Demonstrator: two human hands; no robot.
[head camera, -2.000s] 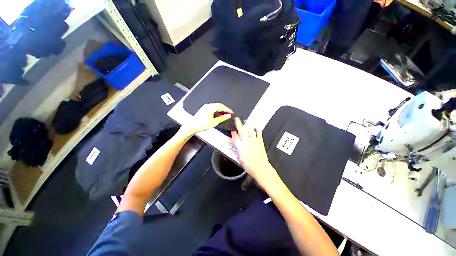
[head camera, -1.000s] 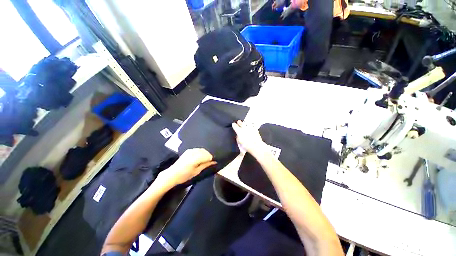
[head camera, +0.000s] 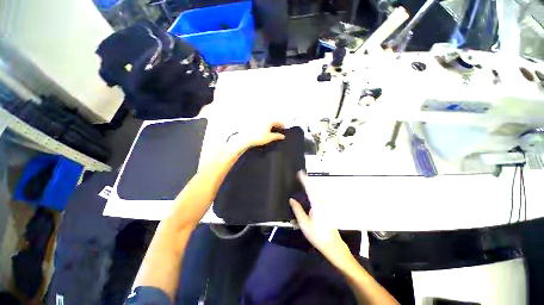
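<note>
A black rounded-corner panel (head camera: 253, 187) lies on the white sewing table, left of the needle area. My left hand (head camera: 262, 138) is at its far edge, with thumb and fingertips on the cloth near the far right corner. My right hand (head camera: 313, 225) is at its near right edge, with the thumb on top and the fingers along the side. The needle area of the sewing machine (head camera: 340, 134) is just beyond the panel's right edge. Whether the panel has more layers under it cannot be told.
Another black panel (head camera: 161, 158) lies on a white board (head camera: 128, 207) at the left. A bulky black heap (head camera: 158, 74) and a blue crate (head camera: 218, 36) are behind. A screwdriver (head camera: 422, 155) and a thin wrench (head camera: 393, 136) lie at the right. Dark cut pieces (head camera: 83, 232) hang low left.
The view has turned right toward the machine. Both hands have moved from the left stack to the panel by the needle. The white label seen earlier on the panels there no longer shows.
</note>
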